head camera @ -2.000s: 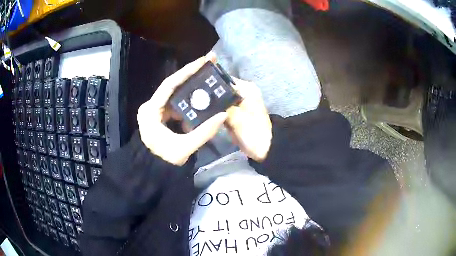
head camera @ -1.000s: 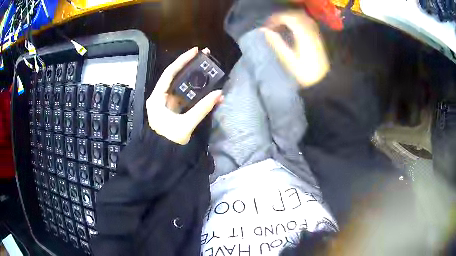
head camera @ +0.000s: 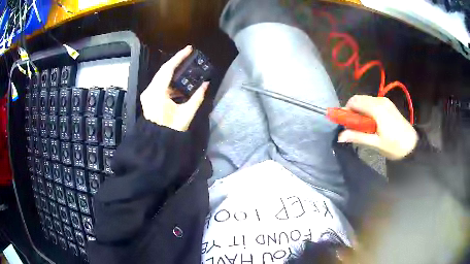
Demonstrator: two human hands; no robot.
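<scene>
My left hand (head camera: 171,95) holds a small black electronic unit (head camera: 192,73) between thumb and fingers, left of my lap. The unit is tilted, with small white marks on its face. My right hand (head camera: 380,125) grips the red handle of a tool (head camera: 352,120) with a long, thin metal shaft pointing left over my grey-trousered thighs. A red coiled cord or hose (head camera: 382,77) loops above and beside this hand; where it joins the tool is hidden. The shaft's tip is apart from the unit.
A large black tray (head camera: 135,67) with rows of identical units stands at the left, a white area (head camera: 104,73) at its far end. Wires with pale tips (head camera: 70,51) hang above it. A yellow-orange bench edge (head camera: 67,16) and a blue bin (head camera: 37,18) lie at the far left.
My right hand let go of the unit, reached to the far bench edge, and came back to the right with the red-handled tool. The left hand kept the unit and moved slightly left.
</scene>
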